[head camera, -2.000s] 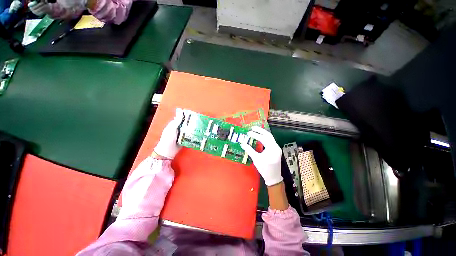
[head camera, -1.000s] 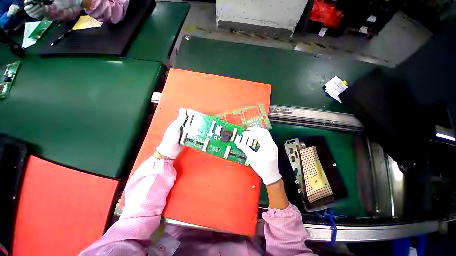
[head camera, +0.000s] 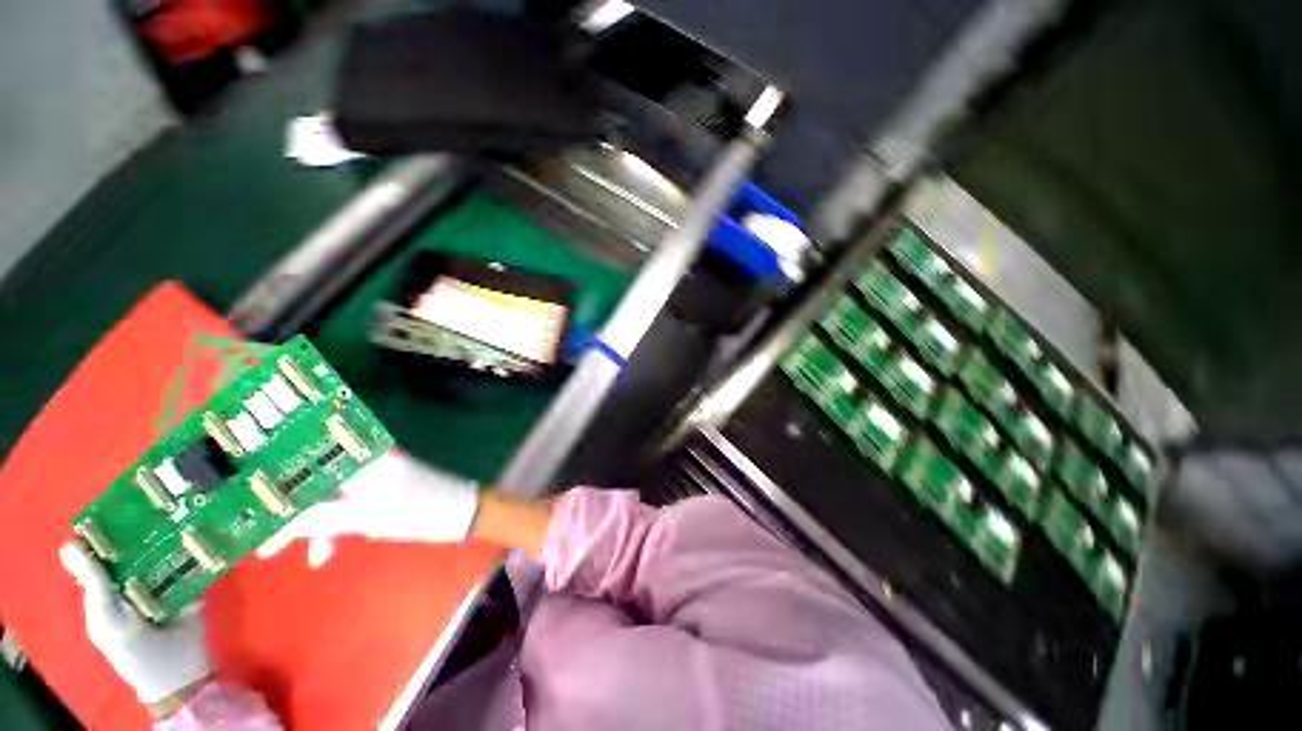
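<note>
A green circuit board (head camera: 236, 464) with a black chip and white parts is held tilted above the red mat (head camera: 336, 628), component side up. My left hand (head camera: 140, 636), in a white glove, grips its lower left end. My right hand (head camera: 393, 503), also gloved, is at its lower right edge, fingers partly under the board. A thin pale-green template (head camera: 200, 374) lies on the mat behind the board, partly hidden by it.
A black shallow box (head camera: 536, 293) holds a perforated strip (head camera: 493, 317) and a slotted plate (head camera: 436, 340). A metal rail (head camera: 628, 307) with a blue cord runs beside it. At the right, a black tray (head camera: 800, 450) carries rows of green boards. The frame is blurred.
The view has swung to the right, bringing the board tray into sight; the mat and box now show further left. The board remains in both hands, now turned in the picture.
</note>
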